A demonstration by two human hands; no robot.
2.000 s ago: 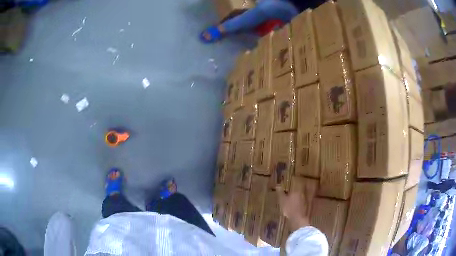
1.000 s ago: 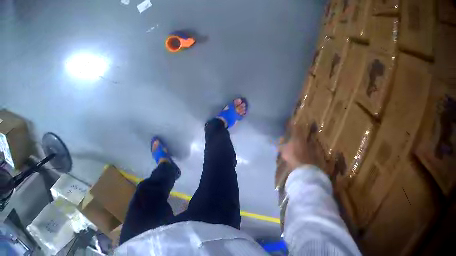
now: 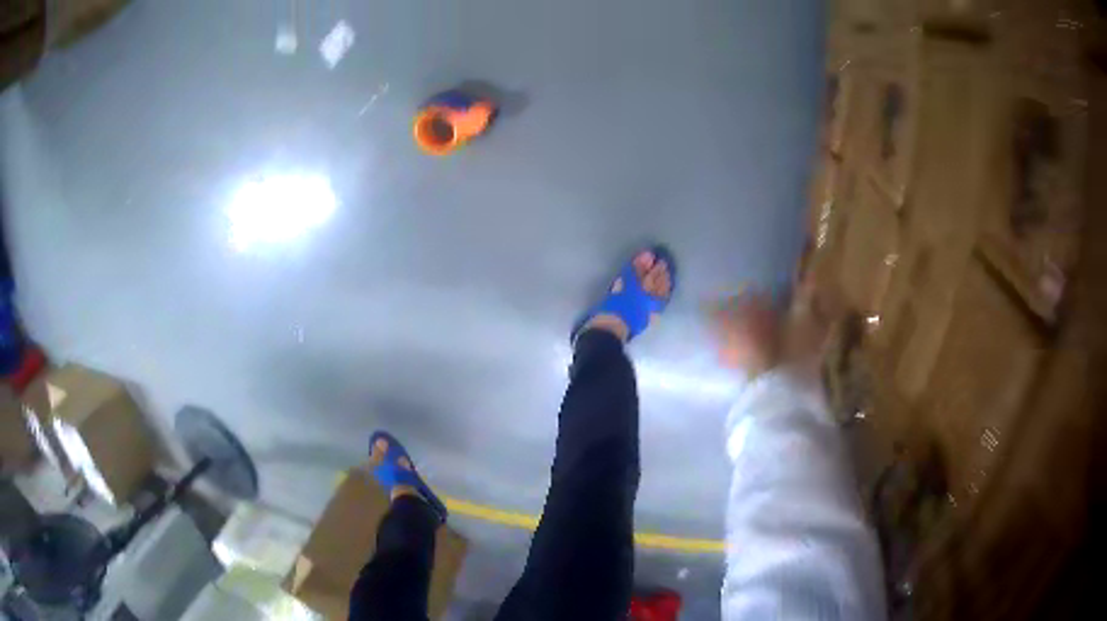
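Note:
A tall stack of sealed brown cartons [image 3: 947, 267] with shiny tape seams fills the right side, blurred and dark at its lower part. My right hand [image 3: 759, 330] is at the left side of the stack, blurred, in a white sleeve. It holds nothing that I can make out, and whether it touches a carton is unclear. My left hand is not in view. An orange and blue tape dispenser [image 3: 454, 123] lies on the grey floor at the upper middle.
Brown cartons [image 3: 101, 427] and white boxes [image 3: 261, 534] stand at the lower left beside a round dark disc on a rod [image 3: 216, 453]. A yellow floor line [image 3: 583, 529] runs behind my feet. A red object [image 3: 656, 605] shows at the bottom edge.
The view has swung from the stack's face to its side and the floor. My right hand has moved from the cartons' front to the stack's left edge. My feet have stepped apart.

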